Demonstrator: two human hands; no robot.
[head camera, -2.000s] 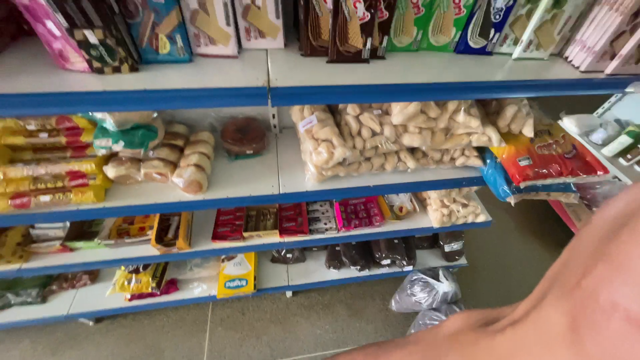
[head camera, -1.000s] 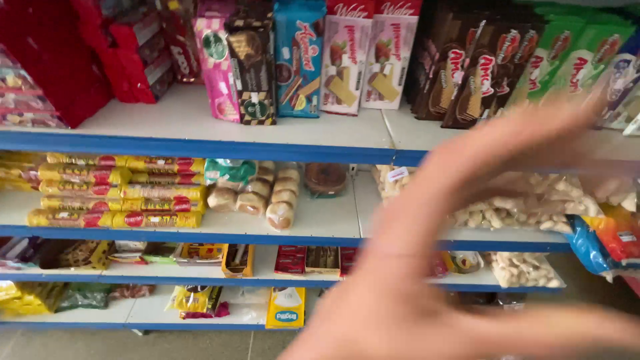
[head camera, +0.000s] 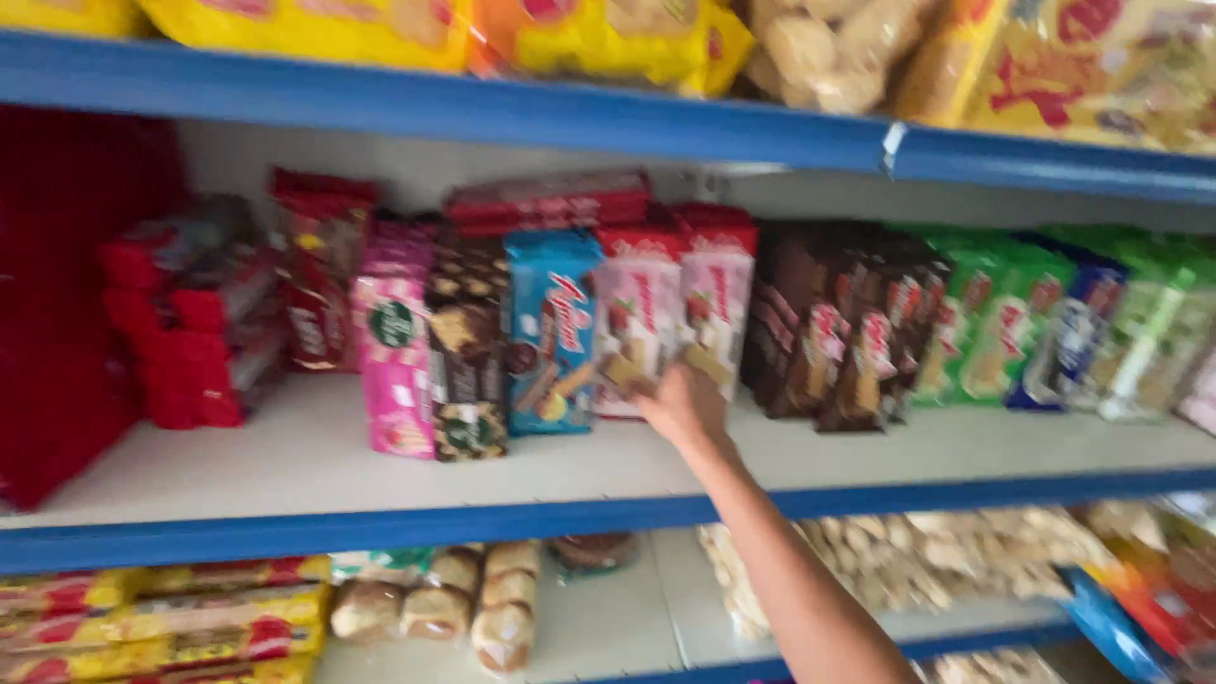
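Note:
My right hand (head camera: 686, 404) reaches up from the lower right to the middle shelf (head camera: 570, 475). Its fingers are at the lower front of two pink-and-white wafer packets with red tops, the left one (head camera: 638, 323) and the right one (head camera: 720, 294). Whether the fingers grip a packet is too blurred to tell. Just left of them stands a blue wafer packet (head camera: 553, 332), then a dark packet (head camera: 468, 351) and a magenta-pink packet (head camera: 397, 351). Dark brown wafer packets (head camera: 855, 332) stand to the right of the hand. My left hand is not in view.
Green packets (head camera: 1007, 323) and a dark blue packet (head camera: 1069, 328) stand farther right. Stacked red packs (head camera: 190, 323) are at left. A blue shelf edge (head camera: 475, 100) crosses above. Below lie bread rolls (head camera: 503, 608), yellow biscuit packs (head camera: 218, 617) and bagged snacks (head camera: 893, 560).
My right hand, blurred in front of the lower shelves a second ago, is now at the pink-and-white wafer packets. The view has shifted upward, showing a higher shelf.

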